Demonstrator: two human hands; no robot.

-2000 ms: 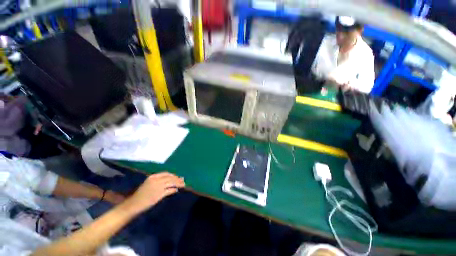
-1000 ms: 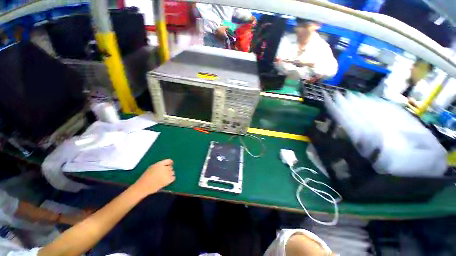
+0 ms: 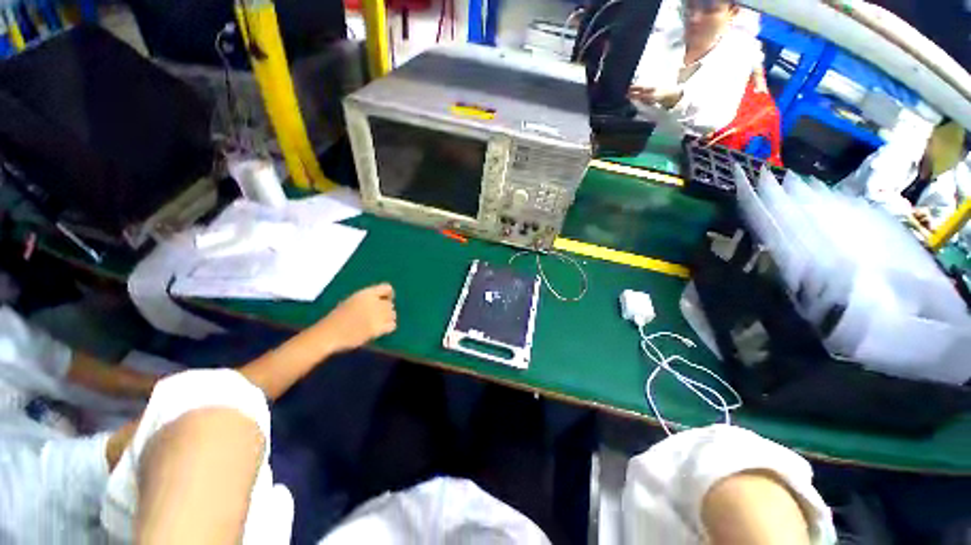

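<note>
Neither of my hands is in view. My left forearm and white sleeve show at the bottom left, my right ones at the bottom right; both forearms are cut off by the lower edge. In front of me, a dark coupler plate with a silver frame and slotted handle lies on the green mat. A thin cable loops beside it. A white USB charger with a coiled white lead lies to its right. The grey tester stands behind the plate, with a small orange-red stick before it.
A neighbour's hand rests at the bench's front edge, left of the plate. White papers lie at the left. A black bin with whitish translucent sleeves stands at the right. A person in white is behind the bench.
My view has shifted, so the bench sits higher and further right than a second ago. My sleeves and forearms have come further into view. The plate and charger seem unmoved on the mat.
</note>
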